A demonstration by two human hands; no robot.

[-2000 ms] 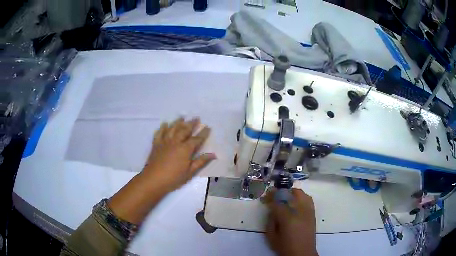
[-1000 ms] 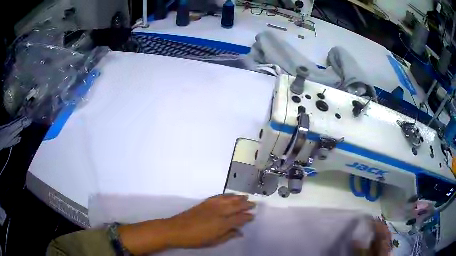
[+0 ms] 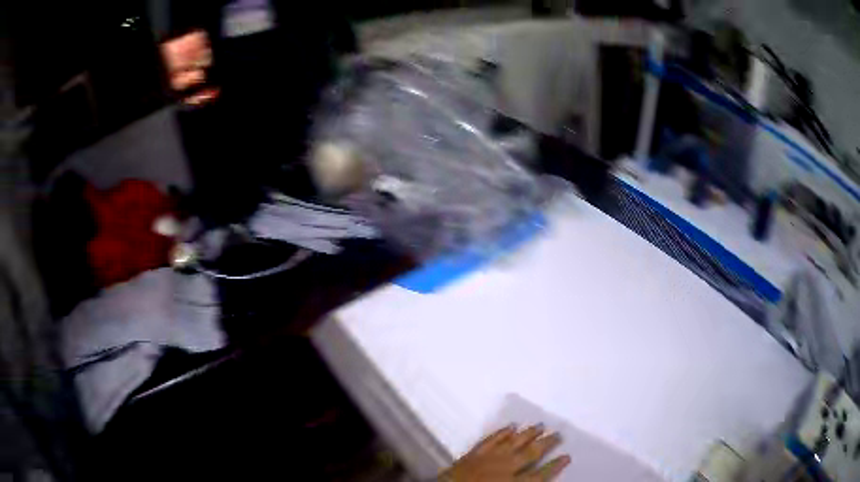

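Observation:
A pale lilac-white fabric panel (image 3: 587, 452) lies at the front edge of the white table (image 3: 566, 320), cut off by the bottom of the picture. My left hand (image 3: 509, 456) rests flat on its left part, palm down with fingers apart. The wrist is cut off by the lower edge. My right hand is out of the picture. Part of the white sewing machine (image 3: 835, 424) shows blurred at the lower right; its needle area cannot be made out.
A crumpled clear plastic bag (image 3: 443, 160) is at the table's far left corner by blue tape (image 3: 471, 256). White fabric pieces (image 3: 156, 320) and a red bag (image 3: 132, 231) lie on the dark side table. A person's hand (image 3: 189, 66) shows at upper left.
The view has swung left, bringing the side table into view and the machine to the right edge. My left hand is still on the fabric; my right hand has left the picture.

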